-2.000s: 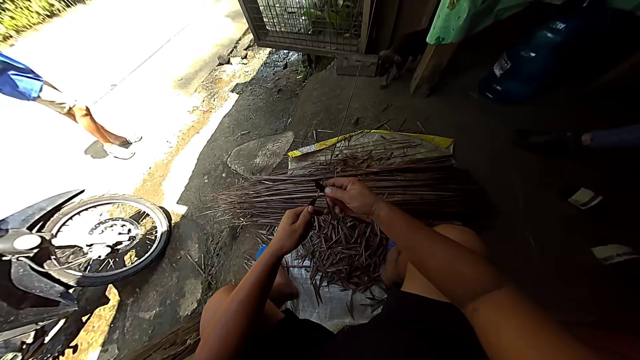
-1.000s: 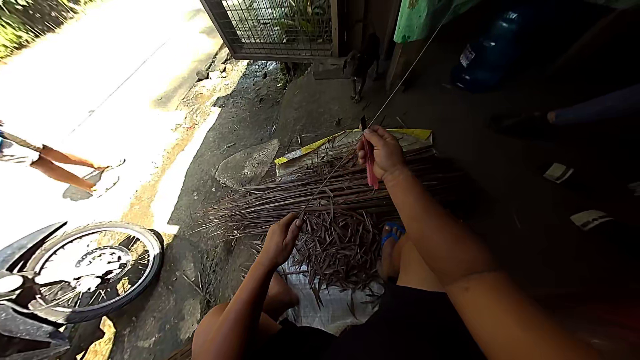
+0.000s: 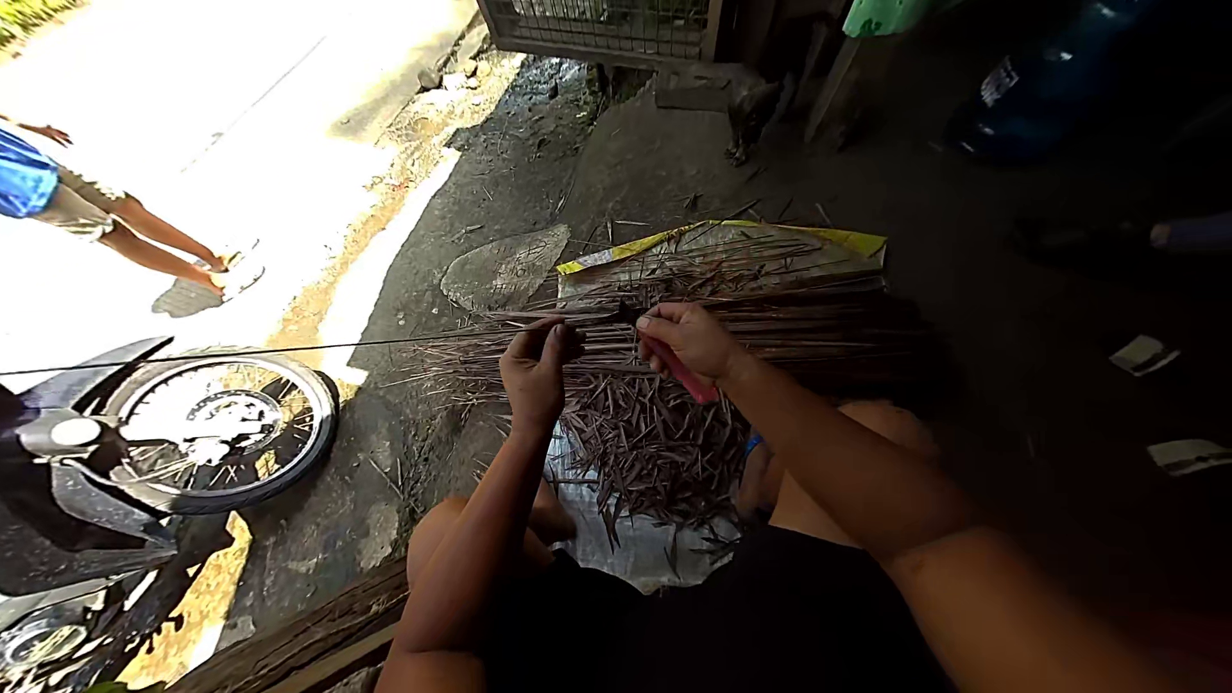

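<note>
My left hand (image 3: 536, 371) pinches a long thin dark stick (image 3: 385, 342) between thumb and fingers; the stick reaches out to the left edge of the view. My right hand (image 3: 688, 339) is closed around a red-handled cutting tool (image 3: 685, 373), whose dark head lies just right of my left fingertips. Whether its blade touches the stick cannot be told. Beneath both hands a bundle of long brown sticks (image 3: 818, 332) lies crosswise on the ground. Nearer my body, short brown leaf pieces (image 3: 654, 452) are heaped on a pale sheet (image 3: 616, 553) between my legs.
Beyond the bundle lies a sack with a yellow edge (image 3: 857, 241). A motorcycle wheel (image 3: 226, 433) stands at left; a person in blue (image 3: 29, 173) is on the bright road. A wire-mesh cage (image 3: 616, 24), a dog (image 3: 751, 111) and a blue water jug (image 3: 1044, 87) are farther back.
My right hand with the red-handled tool has come down and left, close to my left hand. The held stick now points left; one second ago a thin stick slanted up to the right.
</note>
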